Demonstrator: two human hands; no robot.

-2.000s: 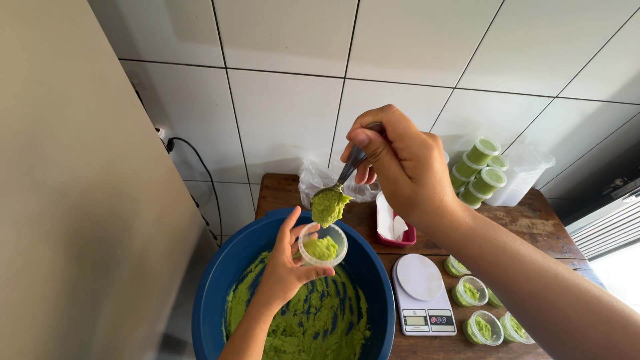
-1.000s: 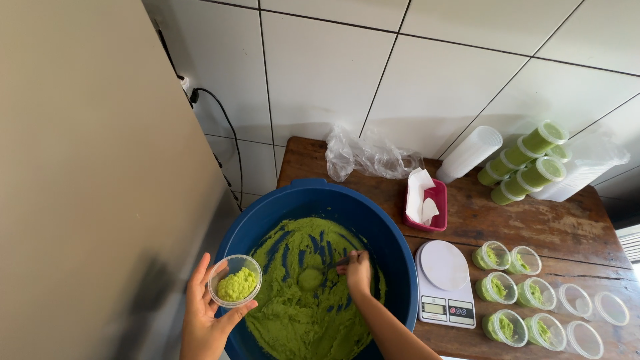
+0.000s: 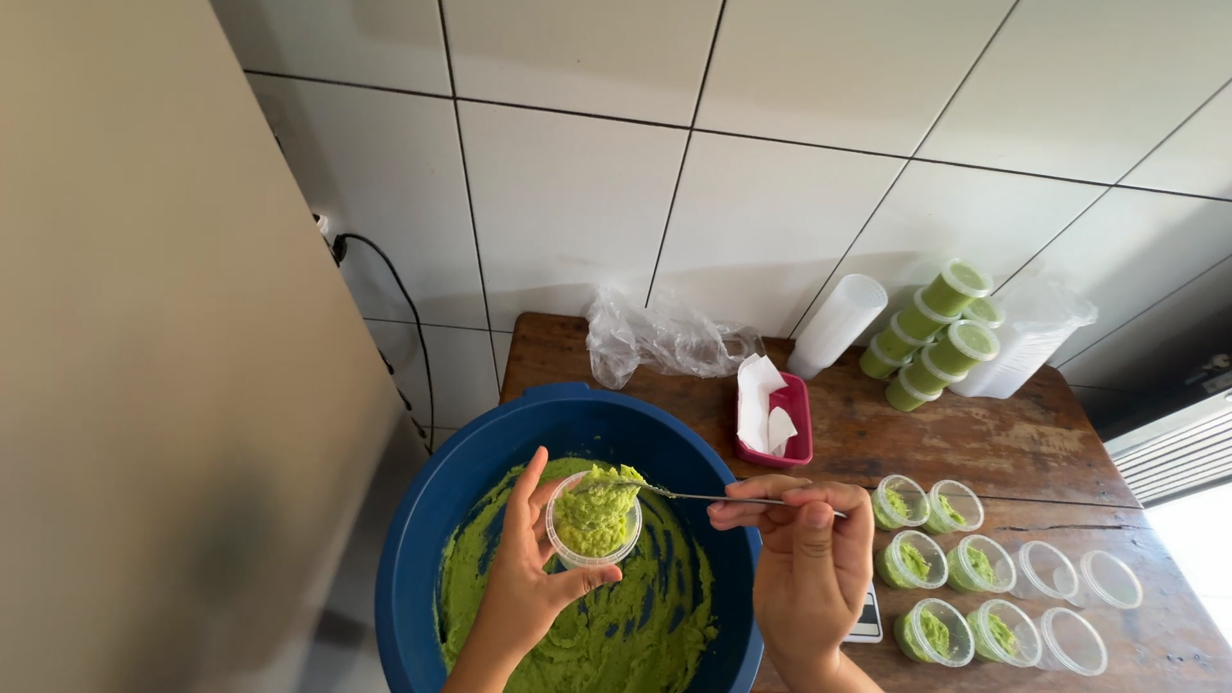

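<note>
My left hand (image 3: 534,568) holds a small clear plastic cup (image 3: 568,549) over a large blue plastic tub (image 3: 409,520). Green paste fills much of the cup. In my right hand (image 3: 808,558) is the handle of a metal spoon (image 3: 693,496), its bowl heaped with green paste (image 3: 616,476) at the cup's mouth. More green paste (image 3: 626,654) is smeared over the bottom and sides of the tub below. A kitchen scale (image 3: 869,621) is mostly hidden behind my right hand.
Several cups with some paste (image 3: 911,560) and a few bare cups (image 3: 1073,642) stand right on the wooden table (image 3: 847,433). Behind are a plastic bag (image 3: 654,337), a pink basket (image 3: 807,423) with paper, stacked empty cups (image 3: 839,327), filled lidded cups (image 3: 948,289) and a clear container (image 3: 1025,337).
My right hand has come up out of the tub with a loaded spoon, now at the cup. The cup in my left hand has moved right, over the tub, and looks fuller.
</note>
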